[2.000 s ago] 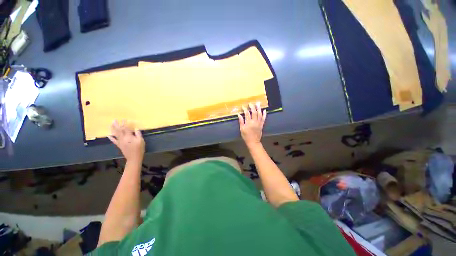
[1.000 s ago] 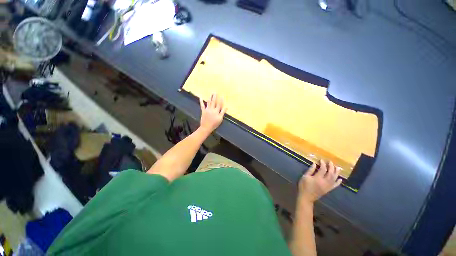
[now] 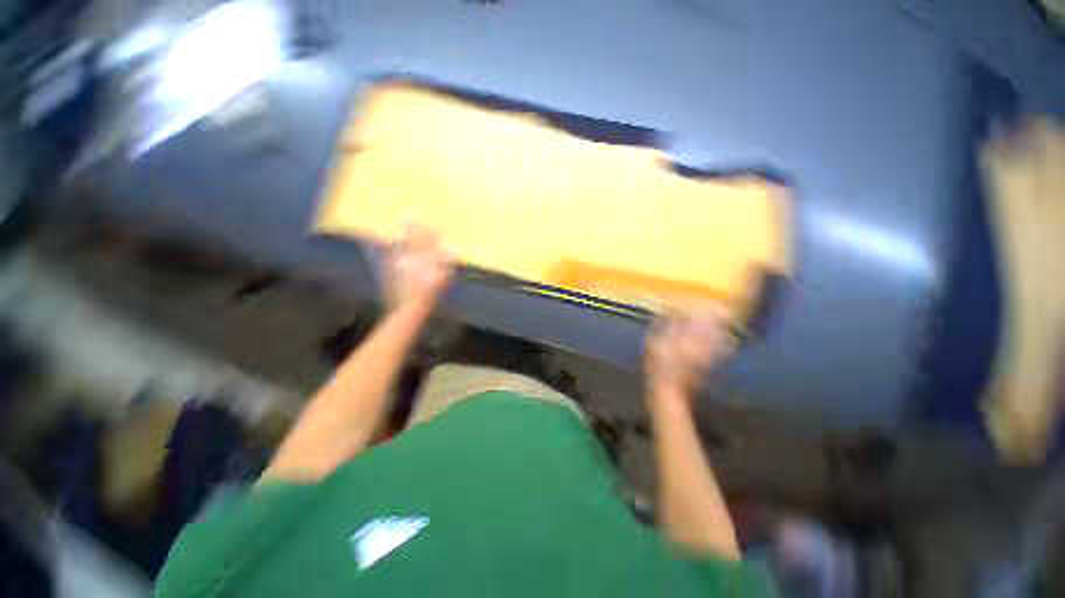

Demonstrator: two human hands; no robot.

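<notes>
The frame is blurred. A tan-yellow card pattern piece [image 3: 526, 193] lies on a dark fabric panel [image 3: 771, 306] whose edges show around it, with a yellow-green line along the near edge. A darker orange tape patch is on the card's near right part. My left hand [image 3: 415, 269] is at the near edge, left of the middle, fingers on the card's edge. My right hand [image 3: 689, 341] is at the near edge close to the right end. Blur hides whether the fingers grip the card and cloth or only rest on them.
The grey-blue table [image 3: 864, 129] carries the work. White paper [image 3: 216, 58] lies at the back left. Another tan pattern piece [image 3: 1028, 280] lies on dark cloth [image 3: 963, 245] at the right. Blurred scraps lie on the floor below.
The view has swung back to the right since a second ago, so the card looks less tilted and the cloth at the right shows again. Both hands remain at the near edge.
</notes>
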